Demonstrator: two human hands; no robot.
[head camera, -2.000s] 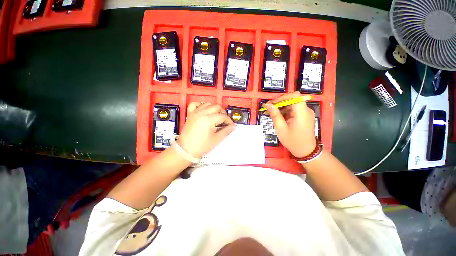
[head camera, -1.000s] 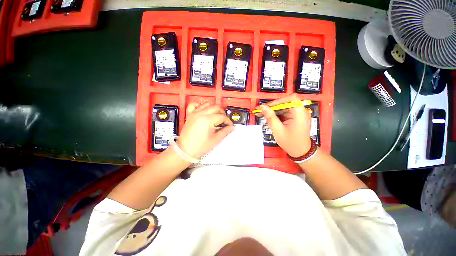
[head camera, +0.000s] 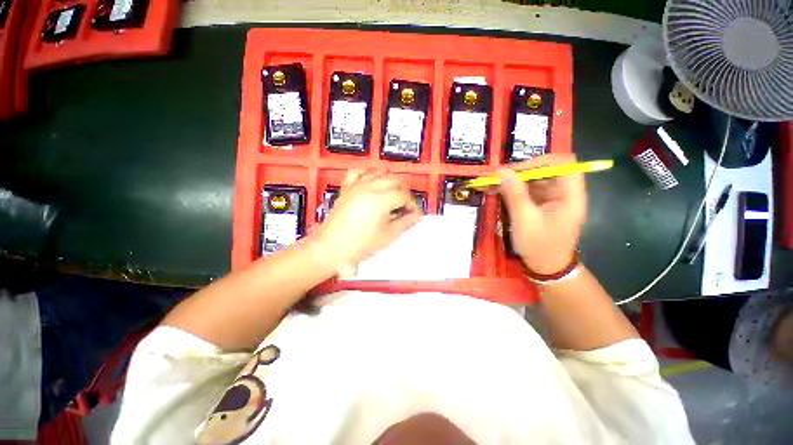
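A red tray holds black units in two rows of pockets, each with a white label and gold round mark. My left hand holds a white sticker sheet over the near row, partly covering units there. My right hand grips slim yellow tweezers, perhaps a pencil. Their tip is at the top of a near-row unit, by its gold mark. Whether a sticker is on the tip is too small to tell. My right hand partly hides the rightmost near unit.
A white fan stands at the far right. Near it lie a small red-and-white label sheet and a black smartphone on white paper. A white cable curves nearby. Another red tray is at the upper left.
My right hand has moved right, and the yellow tool now points left at the unit's top. My left hand has shifted the white sheet slightly right. The whole view has shifted a little.
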